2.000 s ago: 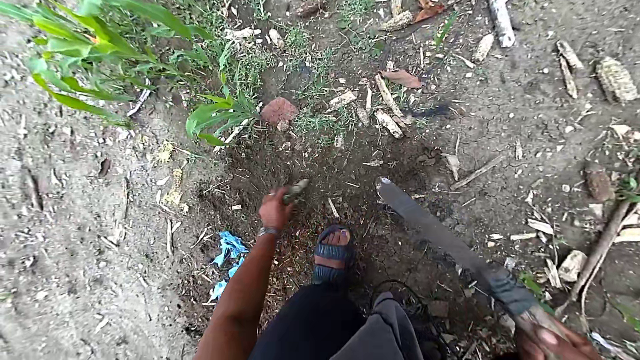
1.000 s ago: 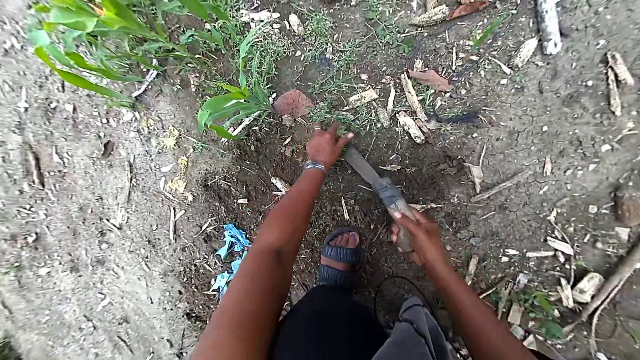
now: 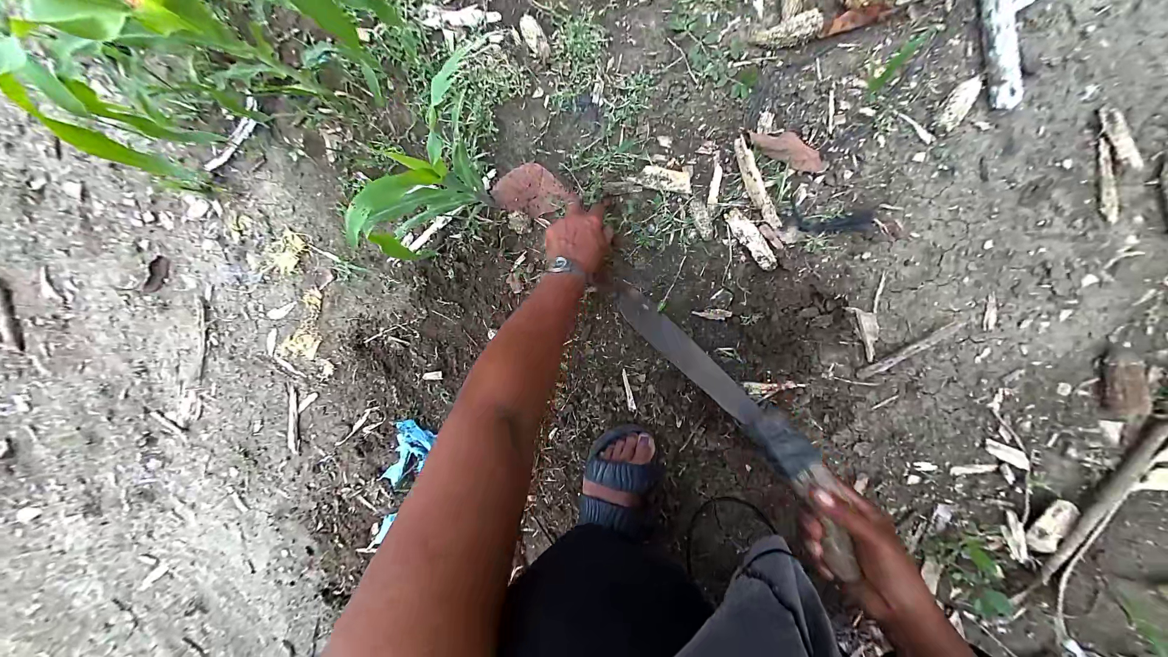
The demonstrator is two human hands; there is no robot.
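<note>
My right hand (image 3: pixel 862 547) is closed around the handle of a machete (image 3: pixel 693 360), whose long, dull blade slants up and left over dark soil. The base of the blade is wrapped in dark material. The blade's tip lies close to my left hand (image 3: pixel 579 239), which reaches down to the ground among low weeds, beside a flat reddish stone (image 3: pixel 531 190). Its fingers are partly hidden, so whether they grip any weeds cannot be told. A leafy green plant (image 3: pixel 411 201) grows just left of that stone.
My sandalled foot (image 3: pixel 620 474) stands below the blade. Blue plastic scraps (image 3: pixel 409 449) lie left of it. Corncob pieces (image 3: pixel 750 239) and a brown dry leaf (image 3: pixel 789 151) are scattered at the upper right. A long stick (image 3: pixel 1095 506) lies at right; taller green leaves (image 3: pixel 109 119) fill the upper left.
The machete swung inward from the right to beside my left hand, then my right hand drew back toward the lower right. My left hand moved up to the weeds by the reddish stone.
</note>
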